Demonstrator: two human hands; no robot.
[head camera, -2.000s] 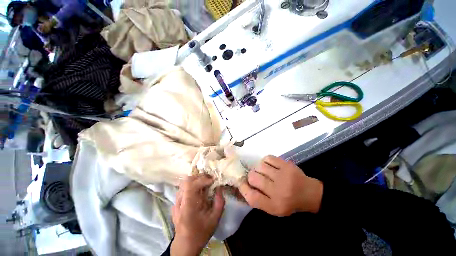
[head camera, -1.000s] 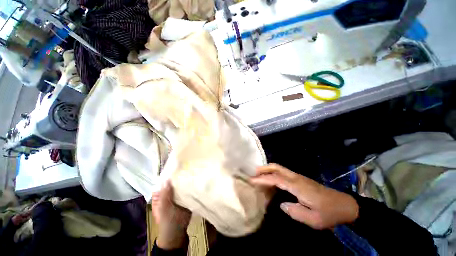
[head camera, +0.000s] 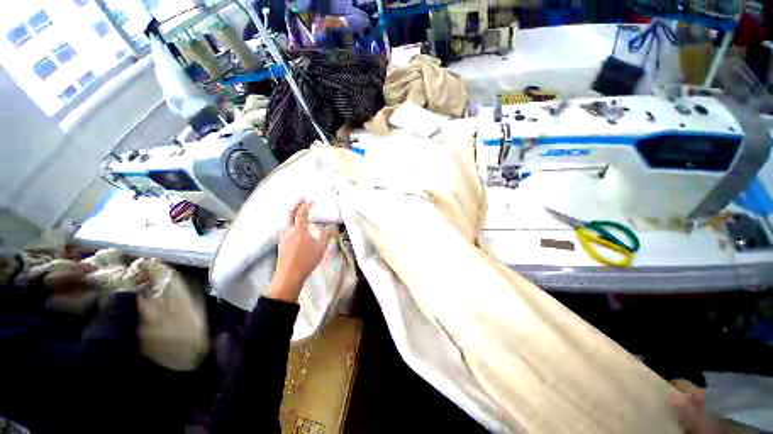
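Note:
The beige garment with white lining (head camera: 508, 326) stretches from the machine table down to the lower right. My left hand (head camera: 303, 250) is on its white part left of centre, with the fingers partly spread; whether it grips cloth is unclear. My right hand (head camera: 691, 407), small and blurred at the lower right, holds the far end of the beige cloth. Scissors with green and yellow loops (head camera: 606, 242) lie on the table, blades pointing left. A white sewing machine with a blue stripe (head camera: 619, 140) stands behind them.
A brown tab (head camera: 557, 244) lies left of the scissors. A second sewing machine (head camera: 199, 174) stands at left. Dark striped fabric (head camera: 326, 95) is heaped behind. A wooden board (head camera: 322, 377) is below the garment. A dark-sleeved person with beige cloth (head camera: 169, 314) is at lower left.
The view has tilted up. The garment, bunched and then loosely folded before, is now stretched out. My right hand has moved far to the lower right, and my left hand up onto the white part.

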